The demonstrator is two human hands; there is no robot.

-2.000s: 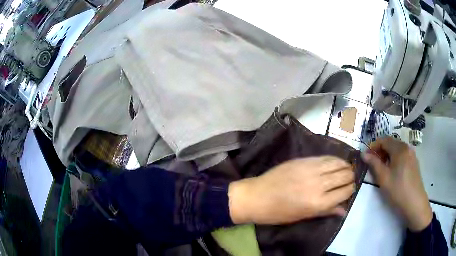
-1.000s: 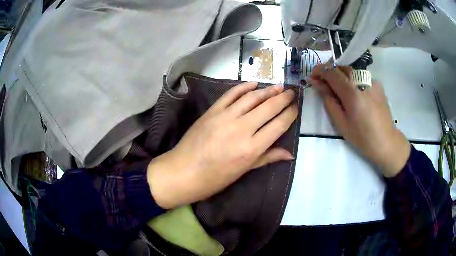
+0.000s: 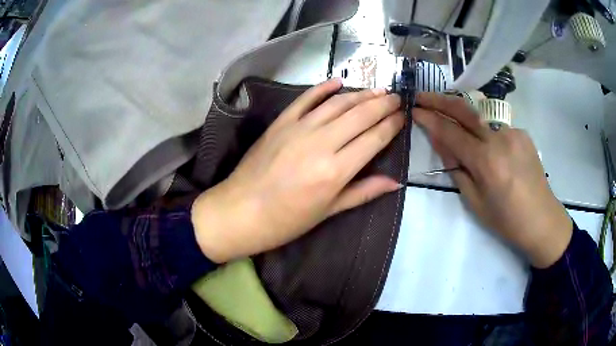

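Note:
The dark brown garment panel (image 3: 338, 260) lies in front of me, its stitched right edge running up to the presser foot (image 3: 406, 78). My left hand (image 3: 304, 162) lies flat on the panel, fingertips by that edge just below the foot and thumb spread lower down. My right hand (image 3: 490, 159) is right of the edge, index fingertip at the cloth by the foot. A thin pointed metal rod (image 3: 442, 171) sticks out left from under its curled fingers. The cloth under the foot is hard to make out.
Pale grey-beige cloth (image 3: 148, 74) is heaped at left. A yellow-green piece (image 3: 246, 301) lies at the panel's lower left. The white machine head (image 3: 503, 40) overhangs at upper right. Scissors (image 3: 608, 226) lie at the right rim, partly cut off.
The view has moved right and down to the needle area since the oldest frame. In the last second the panel's corner has come up to the foot, and the rod now points left, lower down.

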